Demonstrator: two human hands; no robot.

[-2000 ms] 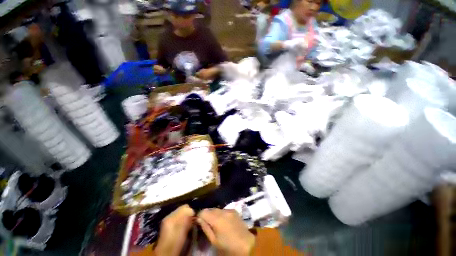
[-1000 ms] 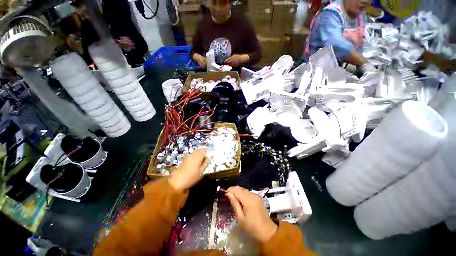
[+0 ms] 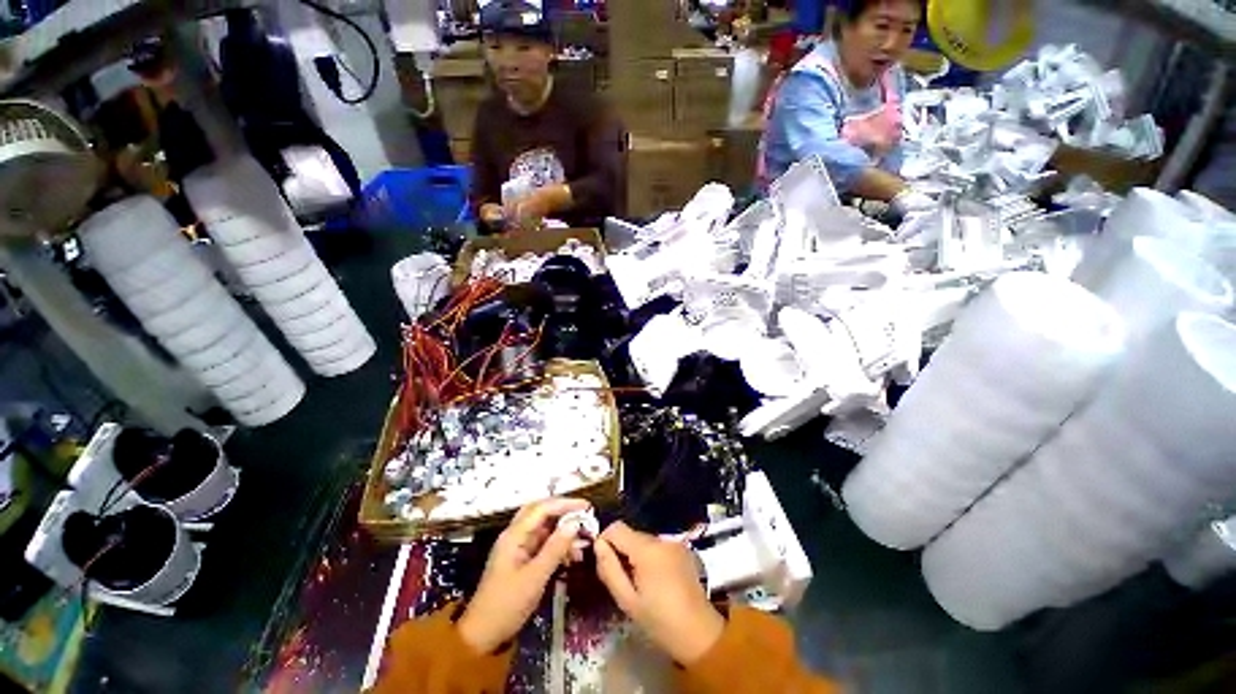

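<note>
My left hand (image 3: pixel 522 563) holds a small white round fitting (image 3: pixel 580 523) between thumb and fingers, just in front of the parts carton (image 3: pixel 491 521). My right hand (image 3: pixel 653 576) is closed at the fingertips right beside the fitting; what it pinches is too small to tell. The carton is filled with small white and silver fittings (image 3: pixel 542 441). A white frame (image 3: pixel 759 549) lies right of my right hand. Below my hands is the worn dark red mat (image 3: pixel 447 597).
Red-orange wires (image 3: pixel 437 355) and black parts (image 3: pixel 563 305) lie behind the carton. A white frame heap (image 3: pixel 800 298) is beyond, stacked housings (image 3: pixel 1003 407) right and left. Two part-built units (image 3: pixel 142 549) sit at left. Two people (image 3: pixel 536 136) work across the bench.
My left hand has come back from the carton with a white fitting and now meets my right hand over the mat. The view has shifted.
</note>
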